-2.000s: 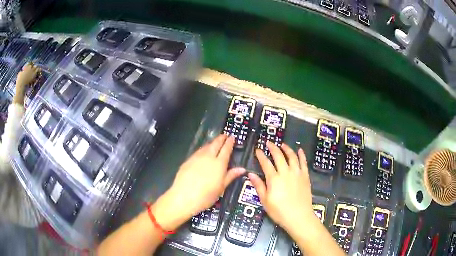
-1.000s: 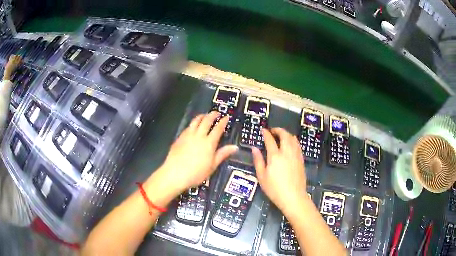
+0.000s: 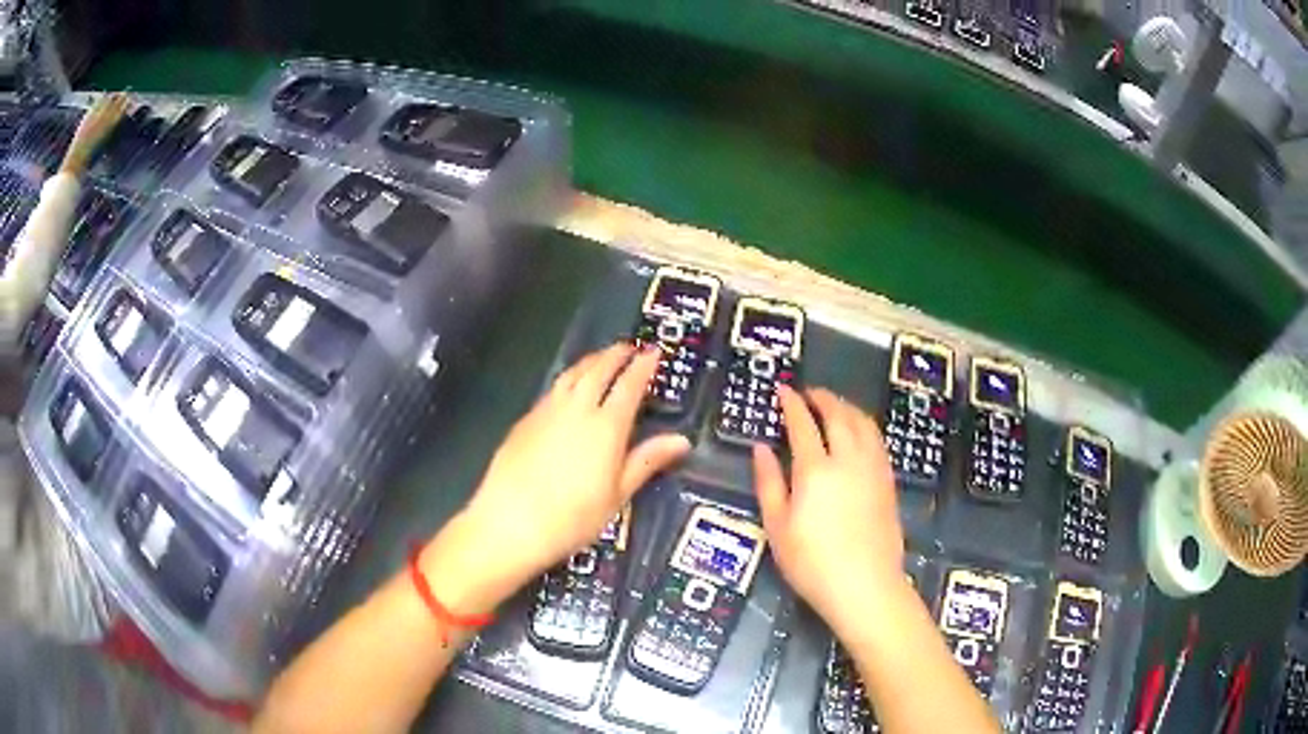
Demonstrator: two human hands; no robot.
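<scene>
Black keypad phones with gold-edged screens lie face up in a clear blister tray (image 3: 631,688). My left hand (image 3: 552,473) has its fingertips on the keys of the upper-left phone (image 3: 677,337), thumb apart. My right hand (image 3: 832,495) has its fingertips at the right edge of the keypad of the phone beside it (image 3: 760,370). Both hands are spread and lift nothing. A phone with a lit white-purple screen (image 3: 699,595) lies below, between the hands. My forearms partly cover other phones in the lower row.
Stacked blister trays (image 3: 215,316) hold face-down phones at left. Another person's hand (image 3: 98,132) is beyond them. A green conveyor (image 3: 803,187) runs behind. A fan (image 3: 1262,473) and red pens (image 3: 1165,681) are at right.
Since two seconds ago, my right fingertips have moved from the lower keys to the right side of that phone's keypad. Several screens look different. The other person's hand has shifted.
</scene>
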